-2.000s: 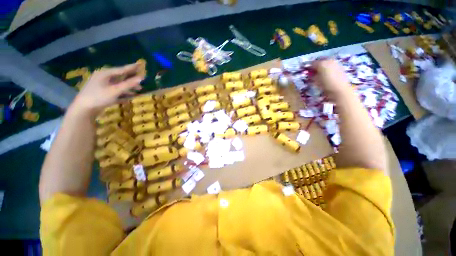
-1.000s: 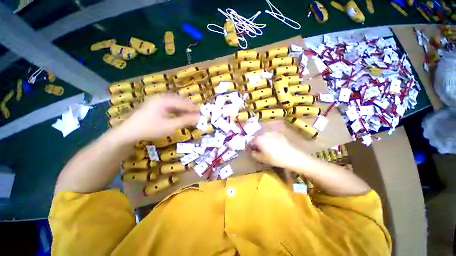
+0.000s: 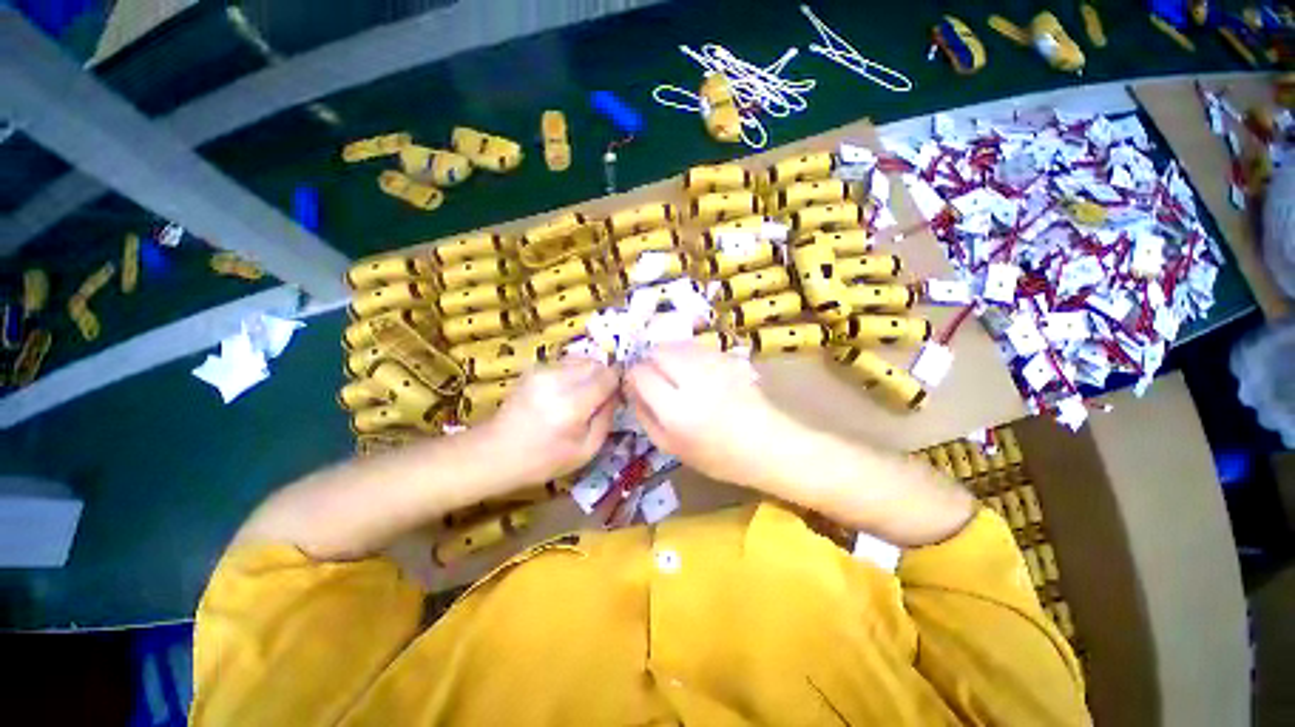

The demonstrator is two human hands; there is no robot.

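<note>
My left hand (image 3: 561,415) and my right hand (image 3: 693,408) meet fingertip to fingertip over the small heap of white wired pieces (image 3: 660,315) at the centre. The fingers of both are bent and pinched together; what they hold is too small and hidden to tell. Yellow housings (image 3: 473,273) lie in rows around the heap on the brown work board (image 3: 795,412). Some white pieces with red leads (image 3: 656,500) show below my hands. My forearms cover part of the lower rows.
A large heap of white wired pieces (image 3: 1122,242) lies at the right. The green belt (image 3: 284,142) behind carries flat yellow parts (image 3: 487,148), a blue cylinder (image 3: 616,112) and white cords (image 3: 760,83). White scrap (image 3: 244,355) lies at left. A carton of housings (image 3: 1030,533) stands at lower right.
My right hand has left the large right heap and come to the centre. My left hand has come from the belt side, and both hands now touch over the small heap. The view has shifted.
</note>
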